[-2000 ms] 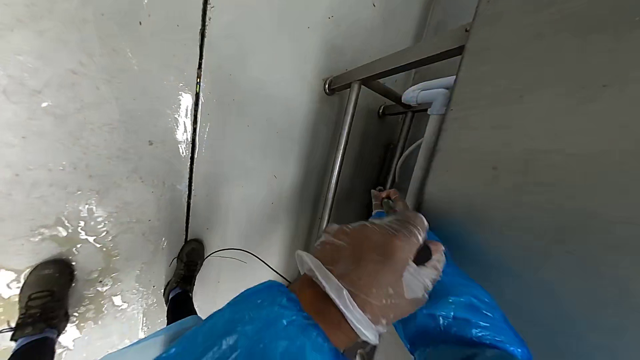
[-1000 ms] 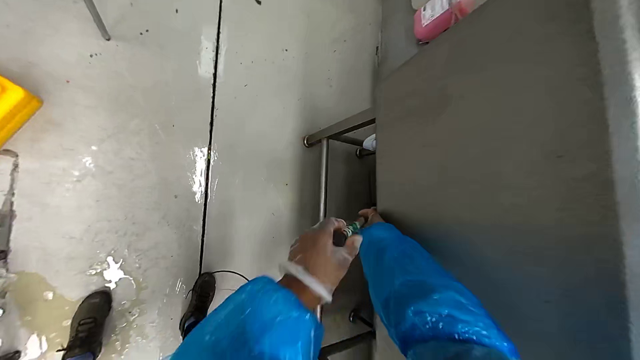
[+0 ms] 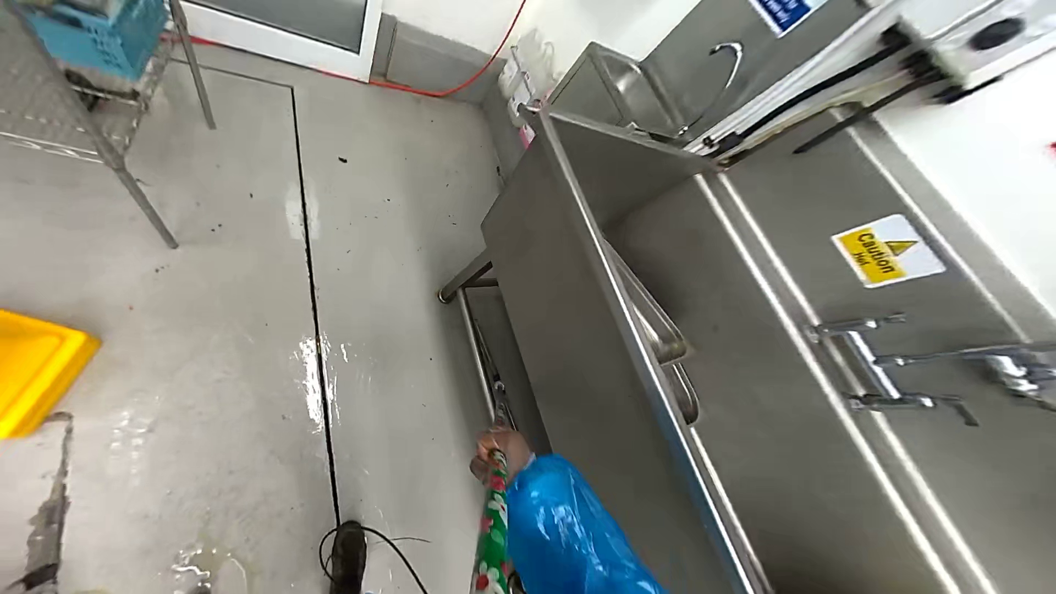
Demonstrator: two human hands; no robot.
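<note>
My right hand point(image 3: 502, 454), in a clear thin glove with a blue plastic sleeve above it, is closed around a pole point(image 3: 495, 528) low beside the steel sink unit. The pole has a green covering with red and white flowers; its lower part runs out of the bottom of the view. Past my fingers, a thin metal-looking part reaches under the unit beside the lower rail point(image 3: 476, 351); its far end is hard to make out. My left hand is outside the view.
A steel sink unit point(image 3: 569, 330) fills the right, with taps point(image 3: 874, 371) and a caution sign point(image 3: 887, 250) behind. A yellow plastic object point(image 3: 37, 367) is at left, a wire rack point(image 3: 124, 169) upper left. A black cable point(image 3: 396, 549) lies by my shoe on the wet floor.
My left hand, seen near my right hand before, has gone out of view. The flowered part of the pole now shows below my right hand. The view has swung up toward the sink and wall.
</note>
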